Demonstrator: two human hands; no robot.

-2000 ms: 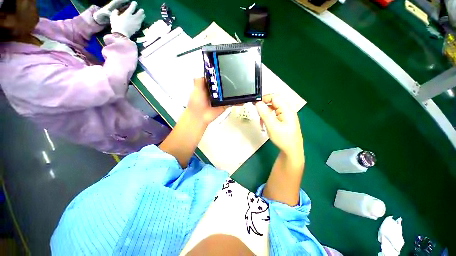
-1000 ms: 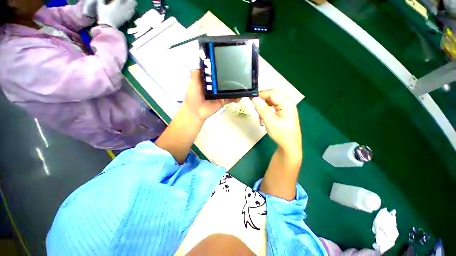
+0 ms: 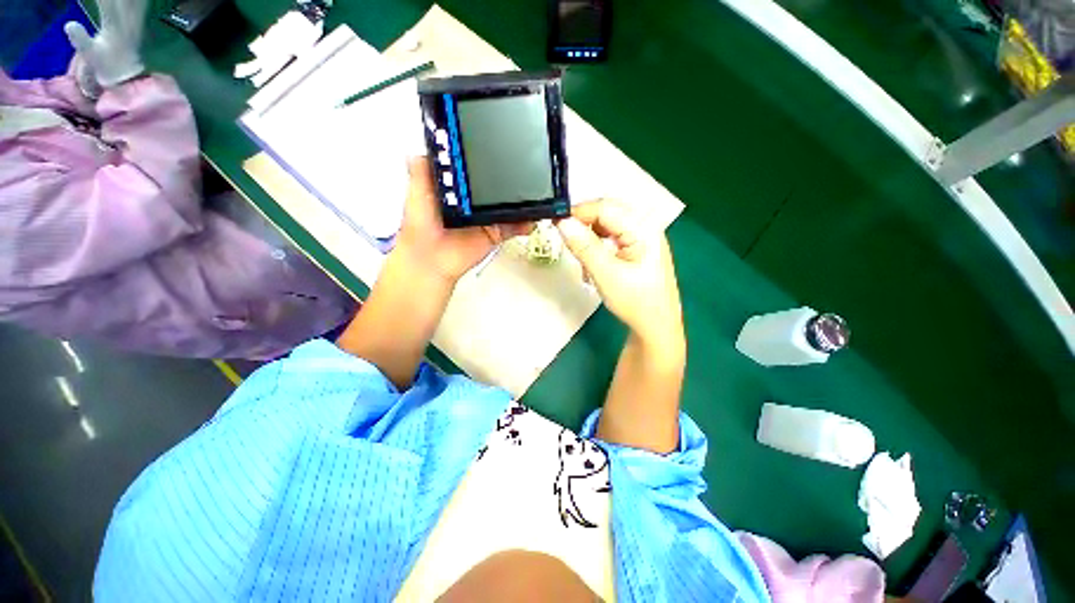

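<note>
A square black display unit [image 3: 501, 147] with a grey screen, a blue strip and a column of small white buttons is held up above the cardboard. My left hand [image 3: 442, 236] grips its lower left side from below. My right hand [image 3: 619, 253] is at its lower right corner, thumb and forefinger pinched against the edge; whether it holds a cloth is hidden. A small yellowish patterned piece [image 3: 543, 244] shows just below the unit, between my hands.
Tan cardboard [image 3: 519, 336], a ruled form [image 3: 342, 141] and a dark pen [image 3: 387, 84] lie beneath. Another display unit [image 3: 580, 26] is beyond. White bottles [image 3: 778, 338] [image 3: 813, 433] and a crumpled wipe [image 3: 889, 504] are right. A person in pink sits left.
The view has shifted, so the scene sits further left. The screen glare has faded. The neighbour's gloved hand has moved away from the other, and a dark unit now shows beside it. My grip looks unchanged.
</note>
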